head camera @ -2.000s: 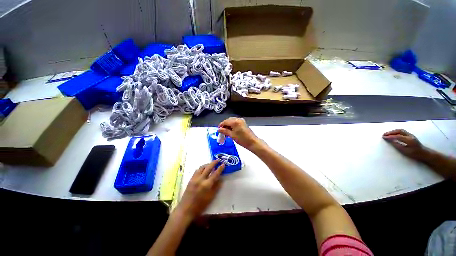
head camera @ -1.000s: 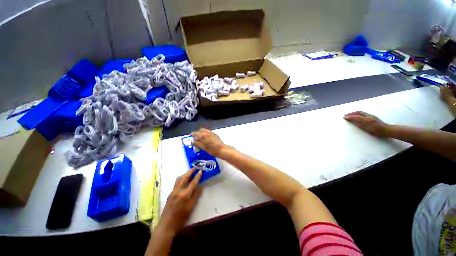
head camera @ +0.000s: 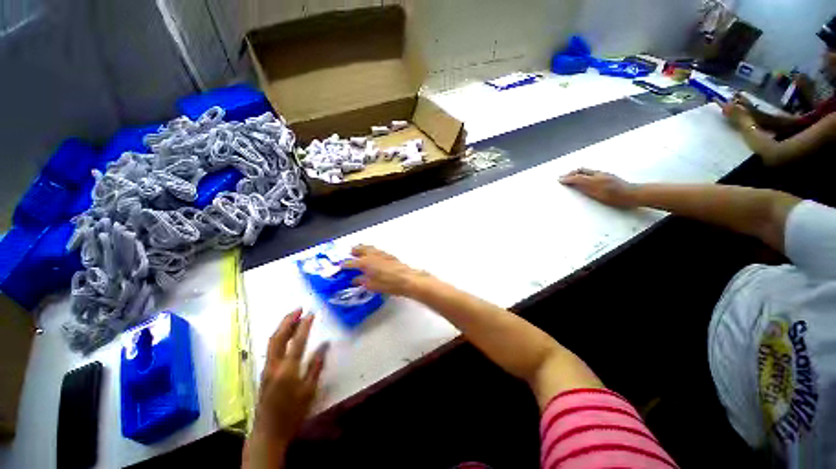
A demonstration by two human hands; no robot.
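Observation:
A blue tray lies on the white tabletop in front of me, slightly blurred. A coiled white cable sits in its near part, and a white piece shows at its far end. My right hand is at the tray's far right side, its fingers on the tray's edge. My left hand is left of and nearer than the tray, fingers apart, empty and not touching it.
Left are a second blue tray, a black phone, a yellow strip and a cable heap. An open carton holds white adapters. A neighbour's hand rests at right; another person sits farther off.
The view has turned right. My left hand has let go of the tray and drawn back. My right hand has moved from the white piece to the tray's side, and the tray has shifted slightly right.

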